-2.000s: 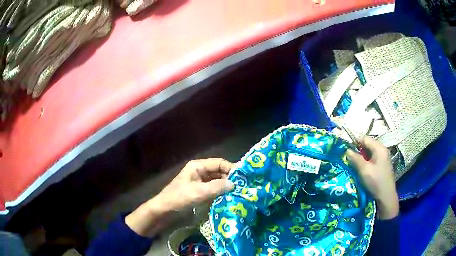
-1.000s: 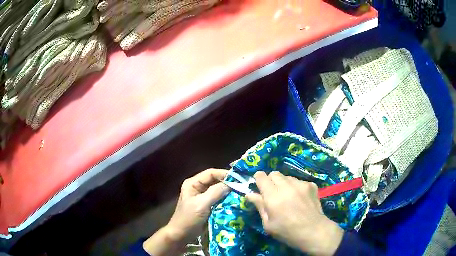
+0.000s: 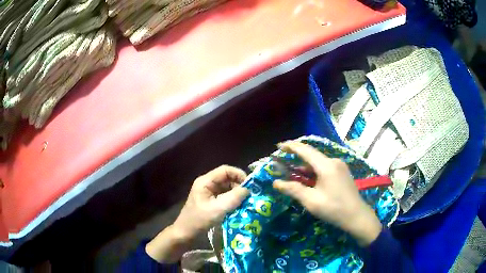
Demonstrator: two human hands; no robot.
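Observation:
The tote bag (image 3: 266,229) is held mouth up at the bottom centre, its blue floral lining facing me and its pale woven rim along the top. My left hand (image 3: 210,205) pinches the bag's rim at its left side. My right hand (image 3: 333,192) is over the bag's opening and holds the snips (image 3: 301,176), whose red part shows between the fingers; the blades are blurred. A red strip (image 3: 374,183) sticks out to the right behind this hand. A cream handle (image 3: 200,260) hangs at the bag's lower left.
The red table (image 3: 176,69) with a pale edge runs across the upper left and bears brown-beige cord hanks (image 3: 64,58). At right, a blue bin (image 3: 453,181) holds stacked cream bags (image 3: 421,106).
The right hand first came from the bag's right side to the left rim with the silver blades, and has now moved up and right from there. The left hand stays at the rim. The label is no longer visible.

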